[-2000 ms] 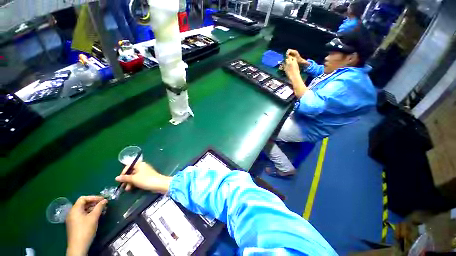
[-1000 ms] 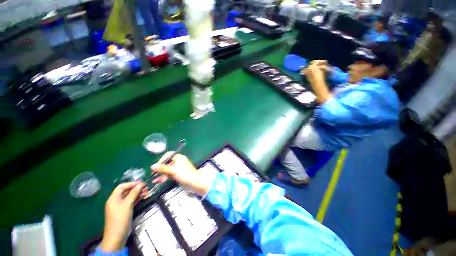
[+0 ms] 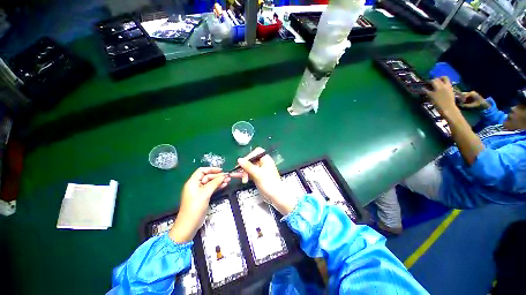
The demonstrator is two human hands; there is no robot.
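My right hand [image 3: 259,173] holds dark tweezers [image 3: 254,158] like a pen, their tip at the fingertips of my left hand [image 3: 202,190]. The left thumb and finger are pinched together; any part between them is too small to tell. Both hands are above the black assembly tray [image 3: 232,199], which holds several pale phone units [image 3: 222,253], some with a small orange-brown flex. A loose pile of small whitish fittings [image 3: 213,159] lies behind my hands, between the left parts cup [image 3: 164,157] and the right parts cup [image 3: 243,133].
A pale flat pad [image 3: 87,206] lies at left on the green bench [image 3: 150,124]. A plastic-wrapped post [image 3: 323,57] stands behind the cups. Black trays [image 3: 127,49] are at the back. At right, a co-worker in blue [image 3: 490,167] handles something over another tray [image 3: 404,75].
The view has swung right to left across the bench, so the post and co-worker appear further right and the pad shows fully. Both hands remain close together, the tweezers still in my right hand.
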